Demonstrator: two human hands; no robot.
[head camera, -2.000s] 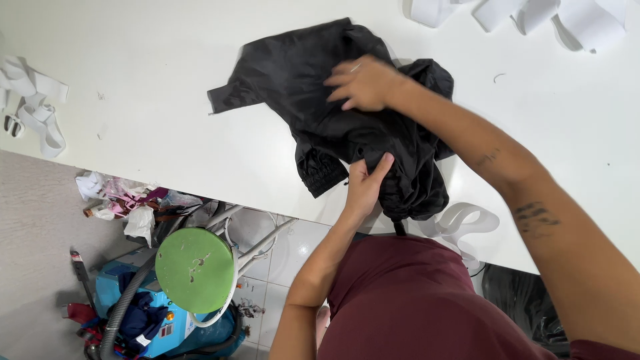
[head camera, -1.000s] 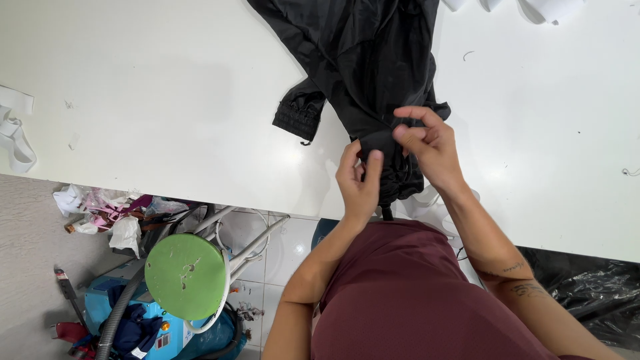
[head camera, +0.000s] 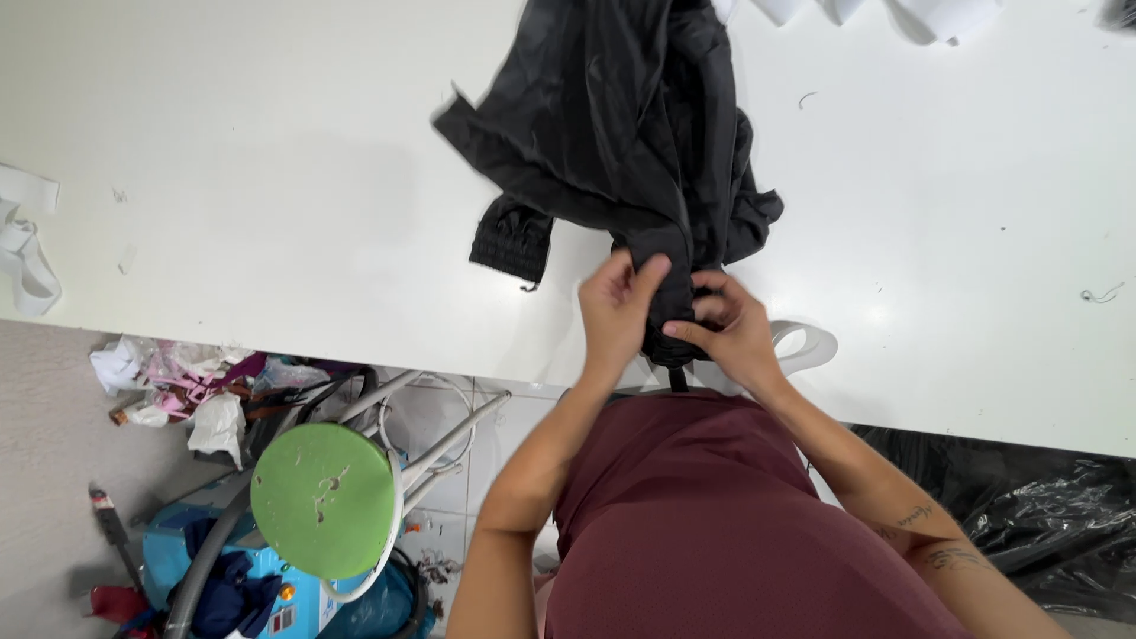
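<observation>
A black fabric garment (head camera: 612, 133) lies bunched on the white table (head camera: 266, 222), reaching from the top of the view to the table's near edge. One gathered elastic cuff (head camera: 510, 247) sticks out at its left, with a short thread end on it. My left hand (head camera: 621, 306) pinches a folded strip of the black cloth between thumb and fingers. Close by on the right, my right hand (head camera: 728, 324) grips the same part near its lower end, fingers curled. A narrow black strip hangs from that end over the table edge. The fingertips of both hands are partly hidden by cloth.
White elastic bands lie at the left (head camera: 31, 266), by my right wrist (head camera: 806, 344) and at the top right (head camera: 932, 13). Loose threads (head camera: 1100, 293) dot the table. Below stand a green round stool (head camera: 324, 501), a blue machine with a hose (head camera: 209, 541), scraps (head camera: 195, 382) and black plastic (head camera: 1029, 506).
My right hand has come down from the middle of the garment to its near end, beside my left hand. The garment was bunched two seconds ago and now stretches farther toward the top.
</observation>
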